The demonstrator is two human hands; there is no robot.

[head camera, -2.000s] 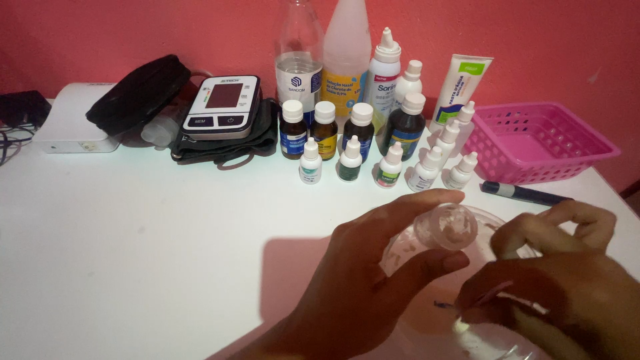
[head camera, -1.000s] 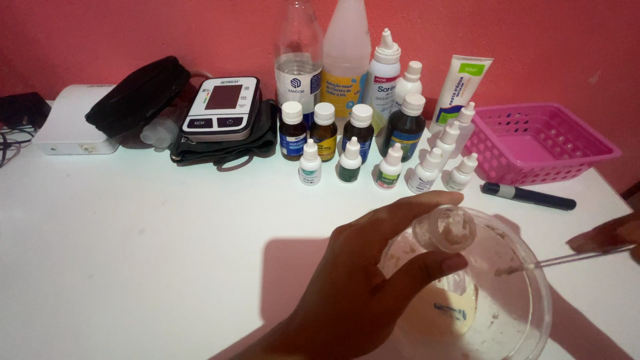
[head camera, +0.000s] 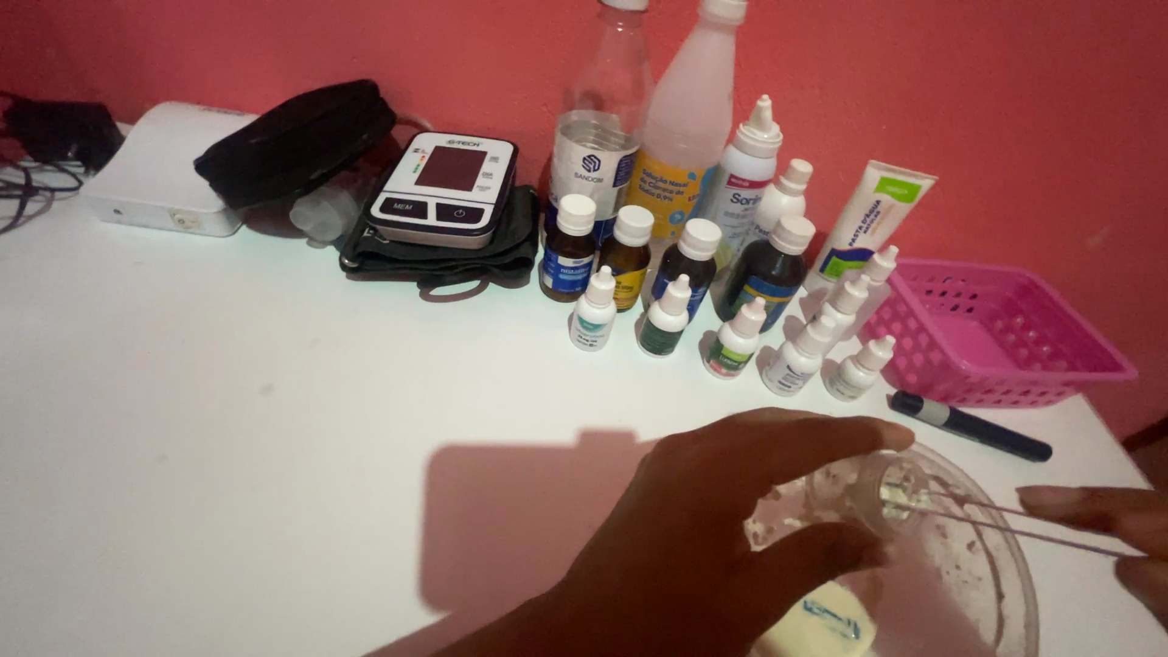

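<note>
My left hand [head camera: 748,511] holds a small clear plastic cup [head camera: 890,493] tilted between thumb and fingers, over a round clear plastic tub [head camera: 1017,566]. Brownish and pale bits cling to the tub's inside. A pale yellow bar [head camera: 826,620] with blue marks, perhaps soap, lies in the tub below my left thumb. My right hand [head camera: 1100,525], at the right edge and partly cut off, grips a thin two-pronged tool [head camera: 1013,525], apparently tweezers. Its tips reach into the cup's mouth, where whitish matter shows.
Behind stand several dropper bottles [head camera: 593,319], brown medicine bottles [head camera: 570,260], two large bottles [head camera: 689,128], a spray bottle [head camera: 744,182] and a tube [head camera: 862,224]. A pink basket [head camera: 1049,370] and dark pen-like object [head camera: 972,427] lie right; a blood pressure monitor [head camera: 447,187], black case [head camera: 297,146] and white box [head camera: 169,173] left.
My right hand, close to the cup two seconds ago, moved off to the right and now has the tool's tips at the cup's mouth. My left hand still holds the cup.
</note>
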